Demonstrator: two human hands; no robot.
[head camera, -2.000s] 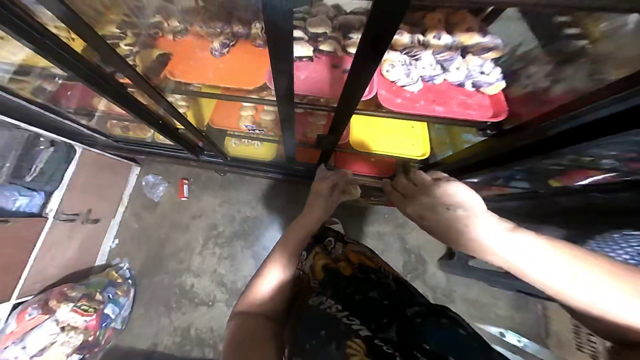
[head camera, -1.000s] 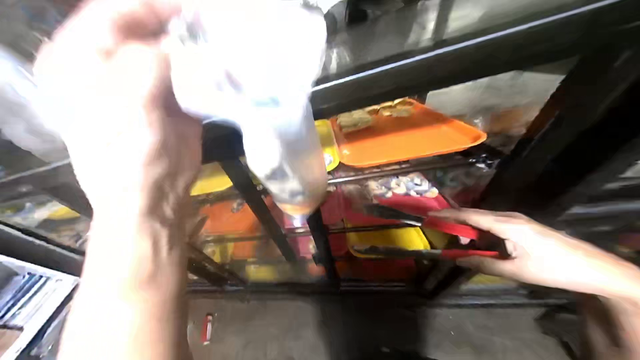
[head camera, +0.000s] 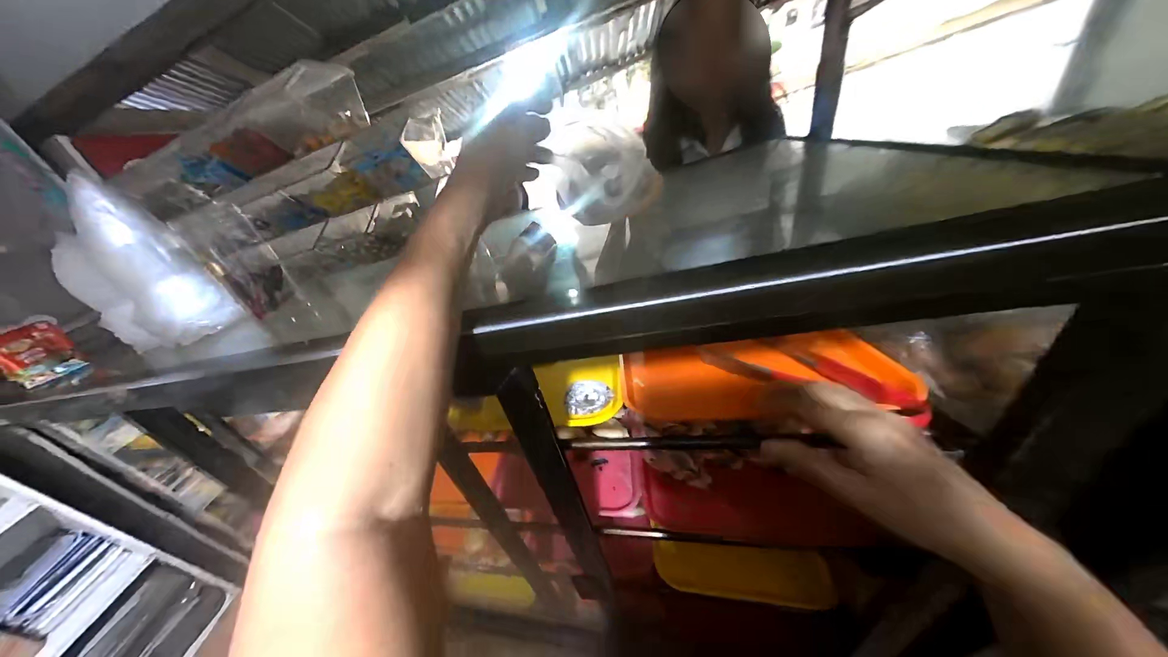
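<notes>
My left hand (head camera: 511, 141) reaches far over the glass counter top, fingers apart, partly lost in glare. Just right of it is a clear plastic bag (head camera: 604, 173), in front of a person (head camera: 712, 82) across the counter; whether the two touch is unclear. Lower right, my right hand (head camera: 844, 443) is inside the display case at the front edge of an orange tray (head camera: 693, 388), by the dark shelf rail. Its blurred fingers hide what they touch or hold. Tongs with red handles (head camera: 835, 370) seem to lie on the tray, just above this hand.
Below are a red tray (head camera: 748, 502) with food pieces and a yellow tray (head camera: 744, 575). The counter's black frame (head camera: 821, 283) runs between my arms. Plastic bags (head camera: 151, 265) and clear bins (head camera: 315, 100) with packets stand at left. A foil-wrapped item (head camera: 589, 398) sits on another yellow tray.
The view has tilted up to the counter top. The bag near my left hand one second ago is now farther out, beside the person. My right hand, which held the tongs, has moved to the orange tray.
</notes>
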